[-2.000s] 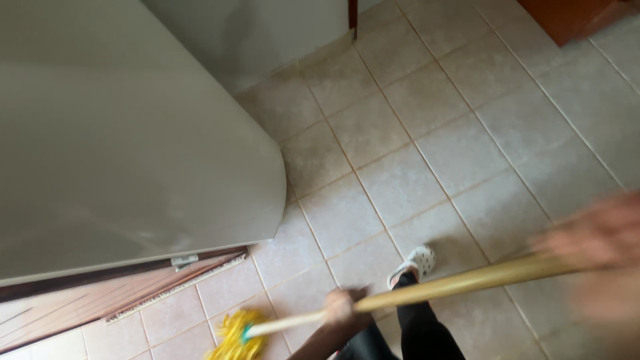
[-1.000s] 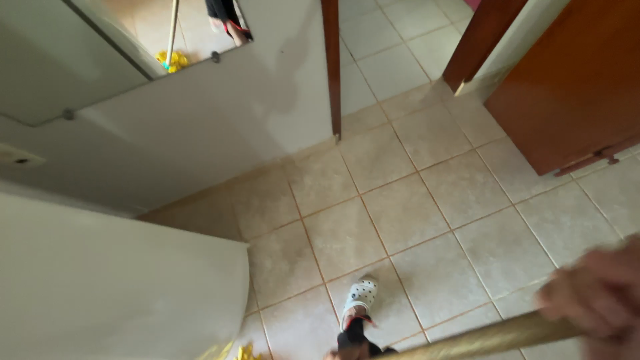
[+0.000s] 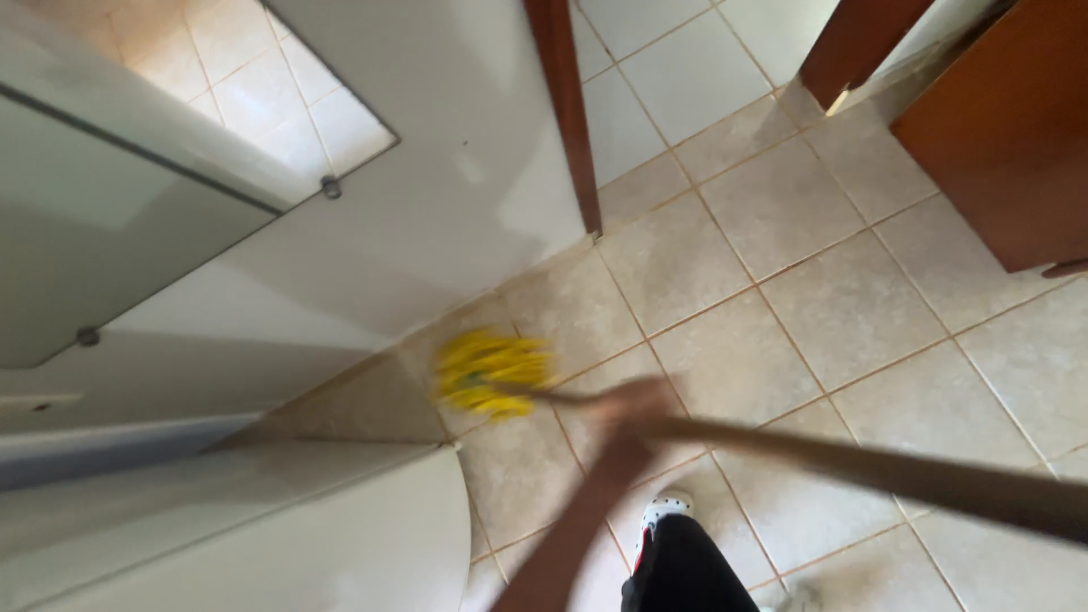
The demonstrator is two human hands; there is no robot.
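Observation:
My left hand point(image 3: 637, 408), blurred, is closed around the wooden handle point(image 3: 807, 450) of a mop, on its lower part not far above the head. The yellow mop head point(image 3: 493, 374) with a green socket is on the tiled floor, close to the foot of the white wall. From my left hand the handle runs to the right edge of the view. My right hand is out of view. A white clog point(image 3: 667, 503) with holes is on my foot, below the handle.
A large white rounded panel point(image 3: 365, 527) stands at lower left. A mirror point(image 3: 255, 93) hangs on the wall point(image 3: 442, 212). Wooden frame posts point(image 3: 569, 119) edge a doorway, and a brown wooden door point(image 3: 1011, 144) stands at upper right. Beige tiles point(image 3: 799, 306) cover the floor.
The mop head has moved from beside the white panel's lower edge to the wall's foot. My left hand has come fully into sight; my right hand has left the view. The view has shifted.

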